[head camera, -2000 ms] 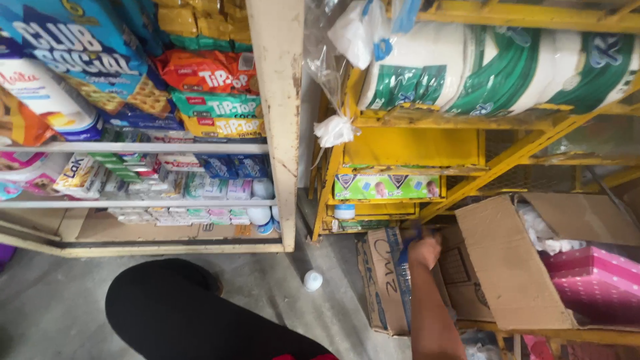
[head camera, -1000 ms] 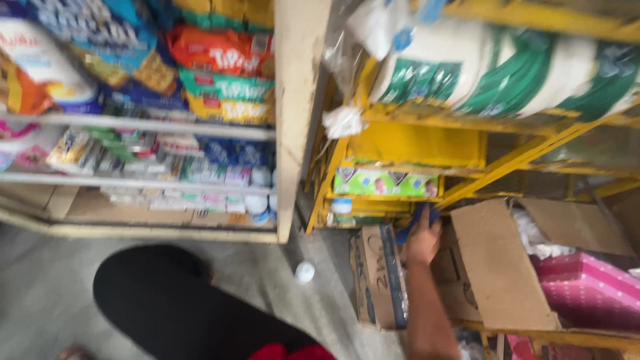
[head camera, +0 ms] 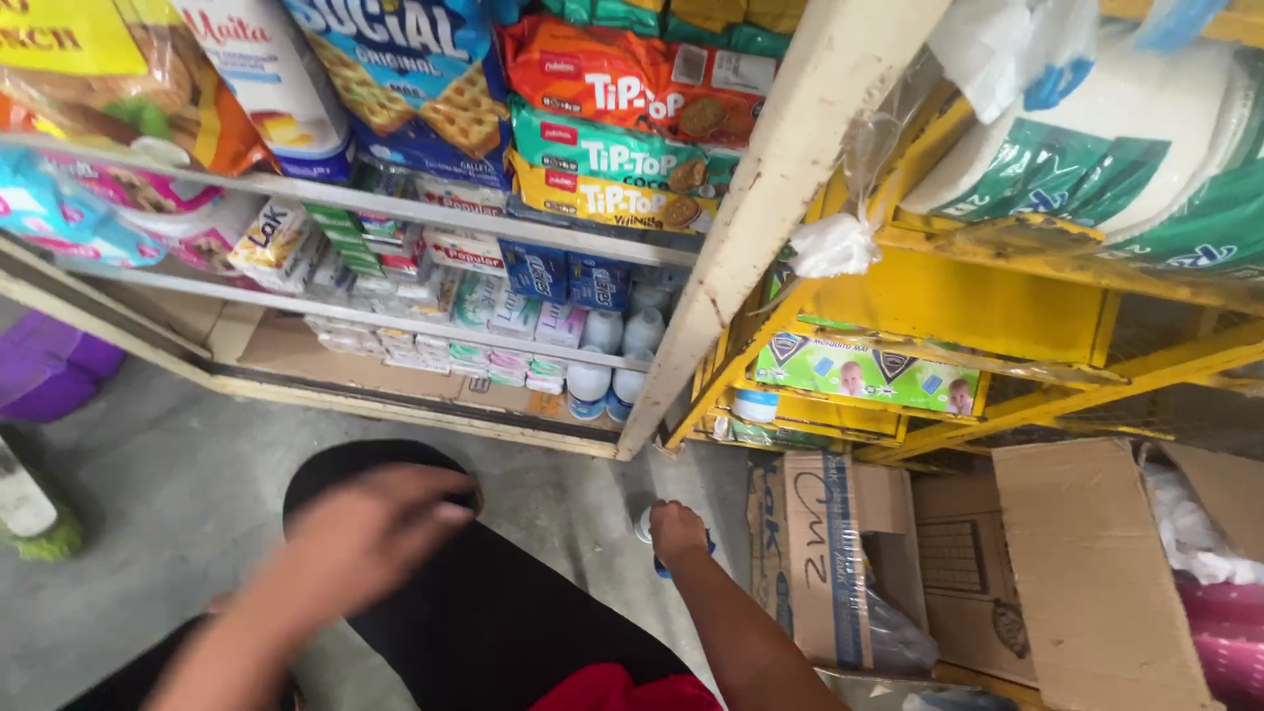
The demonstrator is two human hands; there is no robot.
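Note:
My right hand (head camera: 679,538) is low over the grey floor, its fingers curled at a small white container (head camera: 644,525); a blue item (head camera: 681,565) shows below and beside the fingers. Whether the hand grips either one is not clear. My left hand (head camera: 385,528), blurred by motion, is over my black-clad knee, fingers partly bent, with nothing visible in it. White bottles with blue bases (head camera: 590,380) stand at the right end of the shelf's lowest level, beyond the right hand. A cardboard box (head camera: 818,553) bearing handwriting is to the right of that hand.
A white-framed shelf (head camera: 444,415) holds cracker bags, cookie packs (head camera: 632,99) and soaps. Its post rises beside a yellow metal rack (head camera: 987,306) with a green box (head camera: 859,373) and wrapped rolls (head camera: 1096,148). An open carton (head camera: 1086,563) is at right, a purple object (head camera: 54,365) at left.
My right hand has moved left and down from beside the handwritten box to the small white container on the floor. My left hand has come into view over the knee.

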